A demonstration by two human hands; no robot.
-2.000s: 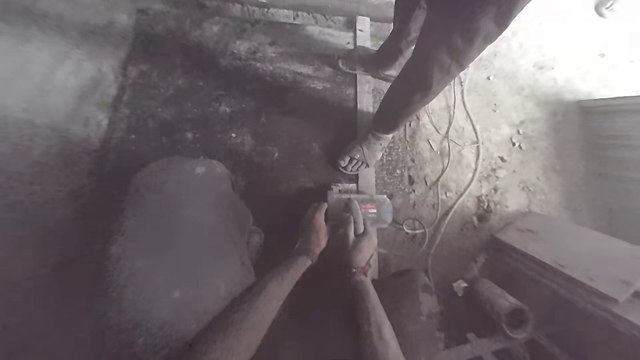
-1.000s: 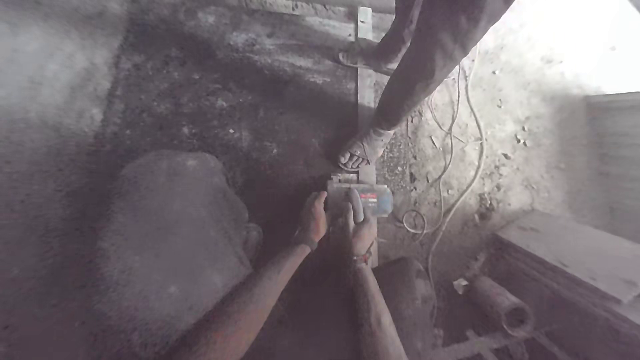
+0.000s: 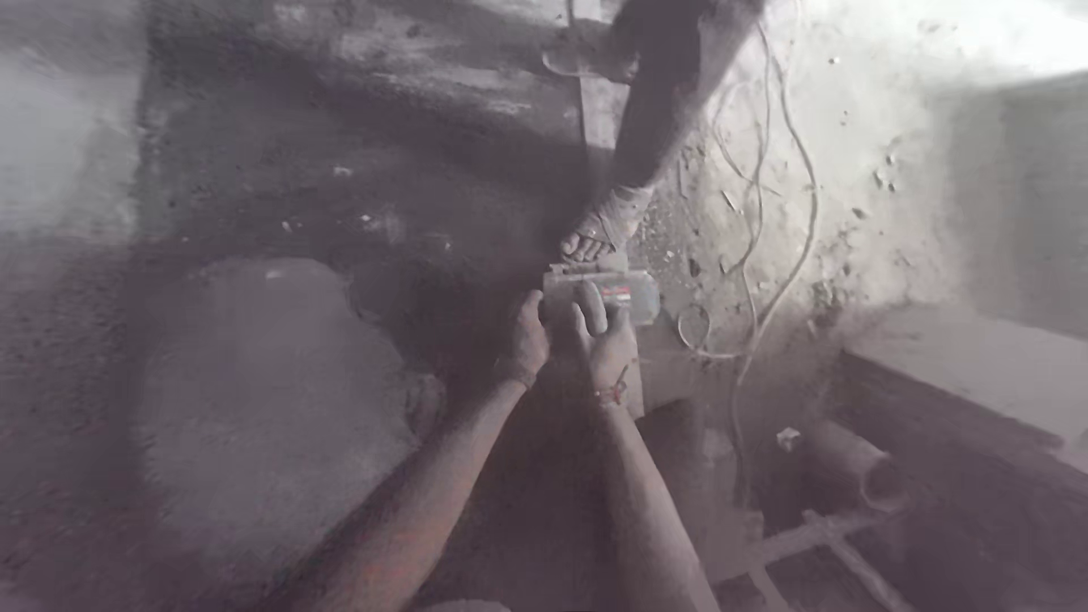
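A corded power tool, which looks like an electric hand planer (image 3: 633, 297), lies across a long narrow wooden board (image 3: 600, 110) on the floor. My right hand (image 3: 610, 344) is closed around its top handle, with a red band at the wrist. At the tool's left end, my left hand (image 3: 531, 336) rests against the body, its fingers partly hidden. Just beyond the tool, another person's sandalled foot (image 3: 608, 225) presses on the board. The tool's underside is hidden.
A cable (image 3: 803, 246) loops over the debris-strewn floor to the right. At lower right lie a hollow pipe (image 3: 858, 467), a stack of boards (image 3: 977, 391) and crossed bars (image 3: 790, 544). A large rounded pale shape (image 3: 272, 408) stands to my left.
The view has shifted slightly. Both hands stay on the tool, which remains on the board close to the other person's foot.
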